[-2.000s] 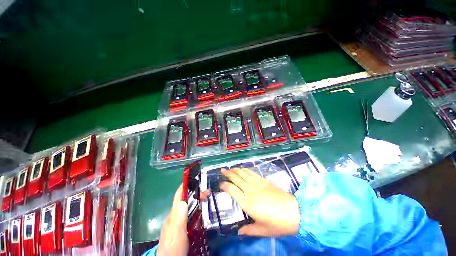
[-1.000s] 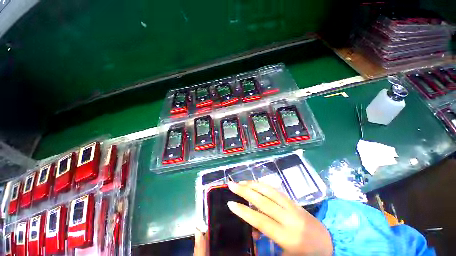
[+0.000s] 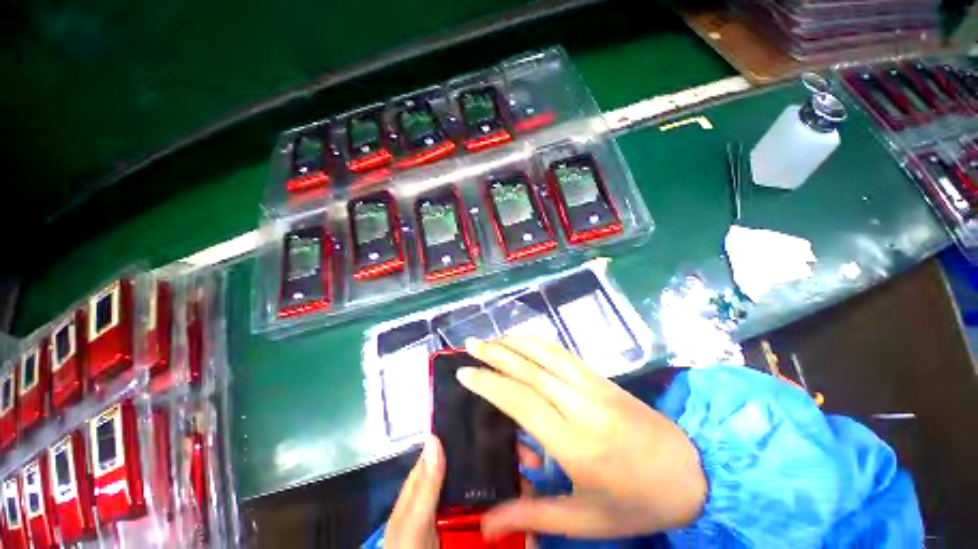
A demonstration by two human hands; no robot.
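Note:
A red flip phone (image 3: pixel 477 445) with a glossy black screen area is held low in front of me, dark face up. My left hand (image 3: pixel 416 499) grips its left side and lower part, cut off by the bottom edge. My right hand (image 3: pixel 584 445) lies over its right side, fingertips on the upper screen edge and thumb near the red lower part. Just beyond, a white-edged lens sheet (image 3: pixel 378 399) carries several dark-framed rectangles, with a clear film piece on top. The phone and my right hand hide part of the sheet.
A clear blister tray (image 3: pixel 631 227) of dark-faced phones stands behind the sheet. Another tray with red phones (image 3: pixel 110 327) is at left. At right are a white cloth (image 3: pixel 768 263), tweezers (image 3: pixel 736 182), crumpled clear film (image 3: pixel 697 320) and a translucent bottle (image 3: pixel 796 147). Stacked trays (image 3: pixel 847 27) stand at back right.
The phone has turned from edge-on to dark face up, and my right hand has moved from the lens sheet onto it. The view has tilted, shifting the trays up and left.

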